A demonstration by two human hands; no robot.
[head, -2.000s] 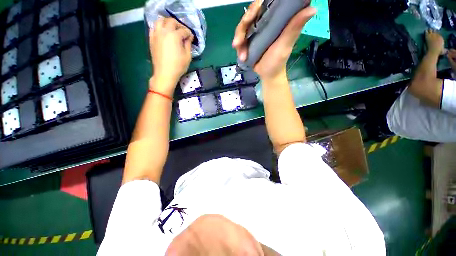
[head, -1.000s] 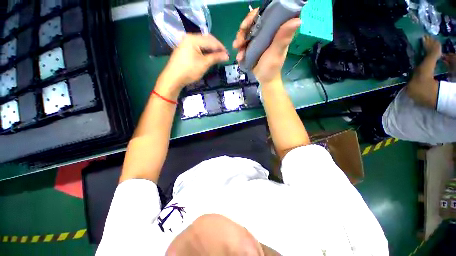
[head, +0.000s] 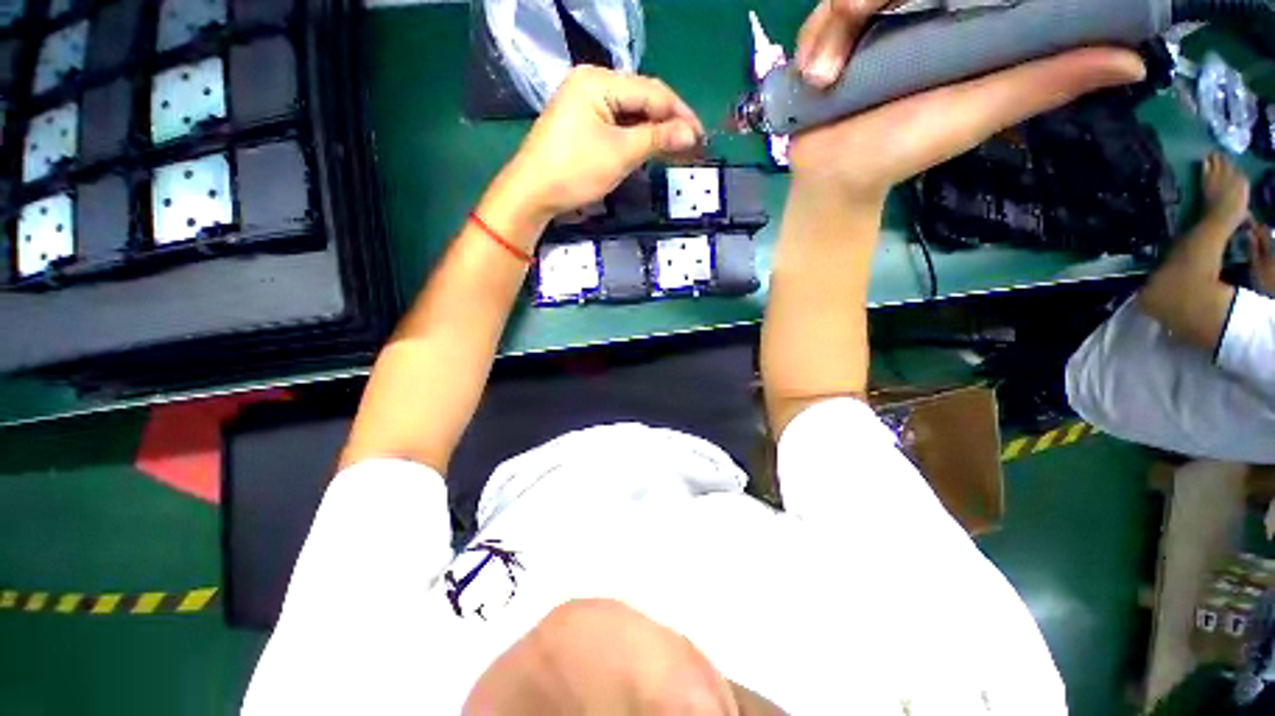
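My right hand [head: 895, 119] grips the thick grey electric screwdriver [head: 979, 59], which lies nearly level with its bit end pointing left. My left hand [head: 601, 140] is raised left of the bit, thumb and forefinger pinched together at the bit tip. Something tiny, perhaps a screw, may be between the fingertips; it is too small to tell. Below the hands, several modules with white dotted squares beside black squares [head: 684, 262] lie in two rows on the green bench. My left hand partly hides the upper left module.
A stacked parts tray [head: 168, 315] with rows of modules stands at left. A clear plastic bag [head: 538, 49] with dark contents lies behind my left hand. A white tube [head: 768, 63] is beside the screwdriver. A black heap [head: 1049, 182] and another person's arm [head: 1189, 252] are at right.
My left hand has moved from the plastic bag to the bit. The screwdriver has swung from steeply slanted to nearly level, its bit now pointing left. The view has shifted a little.
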